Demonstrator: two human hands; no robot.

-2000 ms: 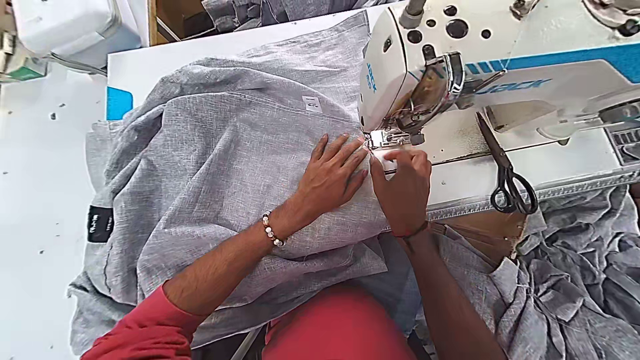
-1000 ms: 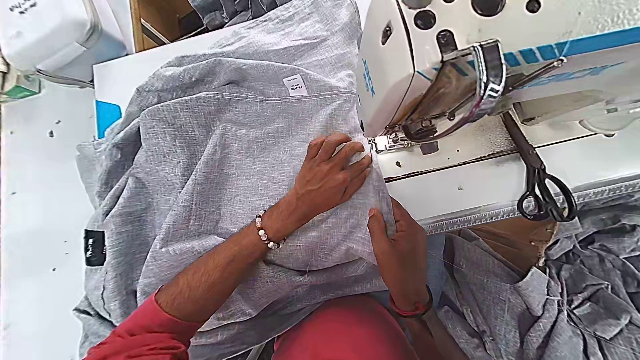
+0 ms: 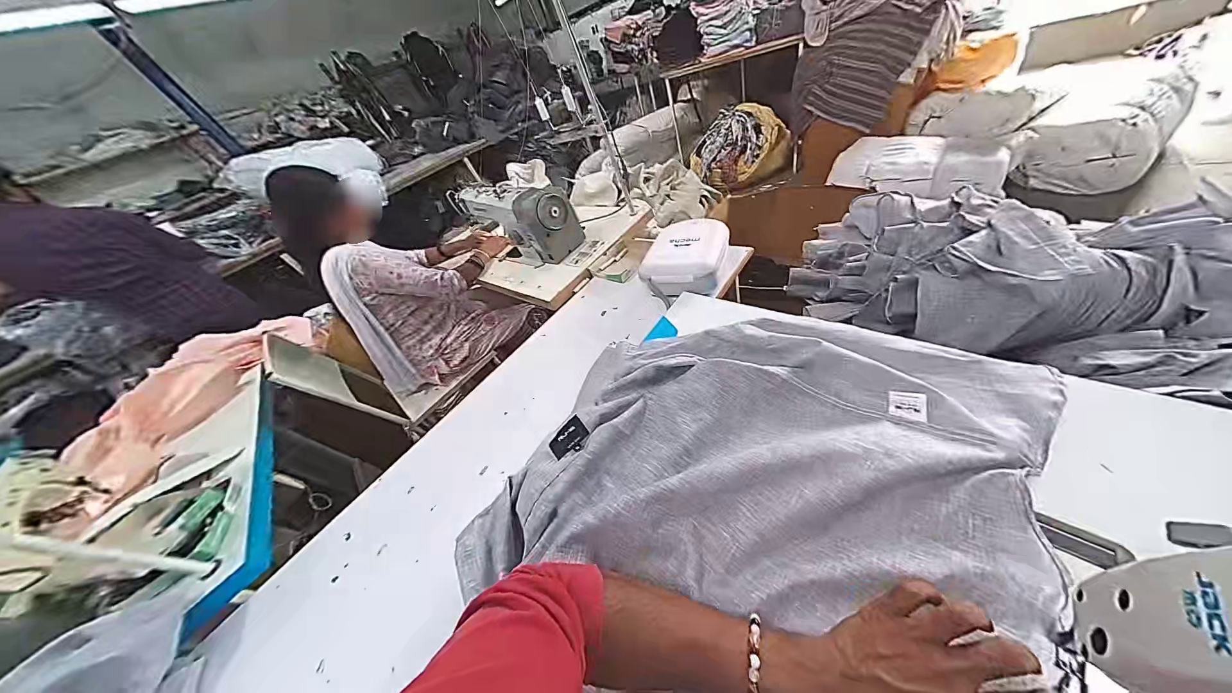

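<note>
Grey woven fabric of a garment (image 3: 770, 452) lies spread over the white sewing table. A black label (image 3: 569, 438) and a white label (image 3: 908, 406) show on it. My left hand (image 3: 924, 640), with a beaded bracelet above it, presses on the fabric at the lower right, fingers bent; whether it pinches any cloth cannot be told. Just right of those fingers stands the white head of a Jack sewing machine (image 3: 1155, 616), cut off by the frame edge. The needle area is mostly out of view. My right hand is not in view.
Grey garments (image 3: 1020, 279) are heaped beyond the table at the right. A white case (image 3: 684, 252) stands at the table's far end. Further left, a person (image 3: 414, 289) sits at another sewing machine (image 3: 539, 221). Another person is partly visible at the left edge. A blue-edged table (image 3: 252, 520) holds cloth.
The view has swung up and left, bringing the room into sight. My right hand, earlier at the fabric edge, has left the view. My left hand remains on the fabric beside the machine.
</note>
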